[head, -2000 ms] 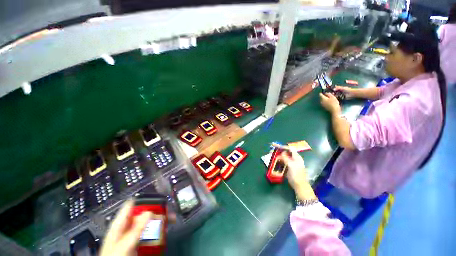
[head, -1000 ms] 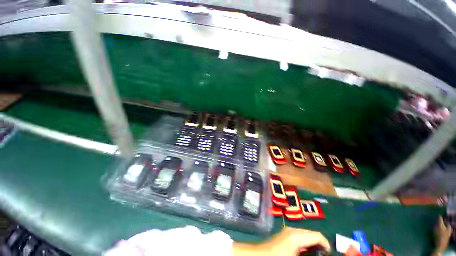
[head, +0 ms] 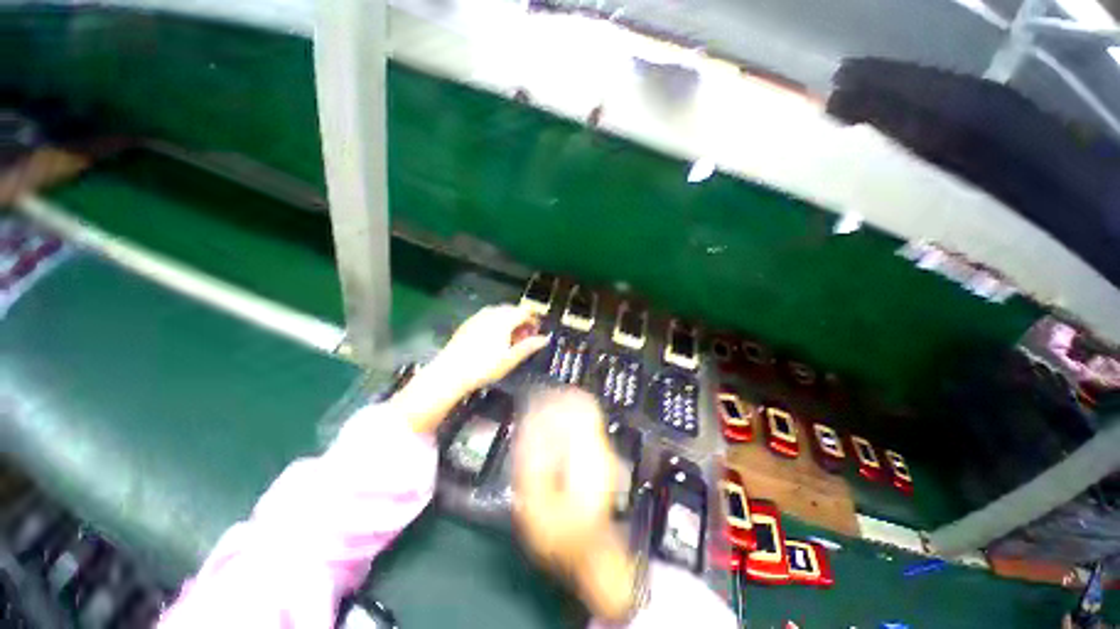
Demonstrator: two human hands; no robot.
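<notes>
The clear blister tray [head: 725,516] holds black flip phones. Open phones with keypads [head: 620,381] lie in its back row. Phones with pale patches lie in the front row, one left [head: 477,440] and one right [head: 682,521] of my right hand. My left hand [head: 479,356] reaches over the tray's left part, its fingertips at the leftmost open phone beside a small reddish spot. My right hand [head: 567,479] is blurred over the front row and covers part of it. Whether either hand holds something cannot be told.
Red flip phones stand in a row on a brown board [head: 798,487], and a pile of red phones [head: 766,541] lies right of the tray. A blue pen [head: 921,568] lies farther right. Metal posts rise at left [head: 356,184] and right [head: 1044,492]. Dark items [head: 62,541] are at lower left.
The view has swung from the right-hand worker to the tray. Both my hands are now over the tray; the red phones they held two seconds ago no longer show in them clearly.
</notes>
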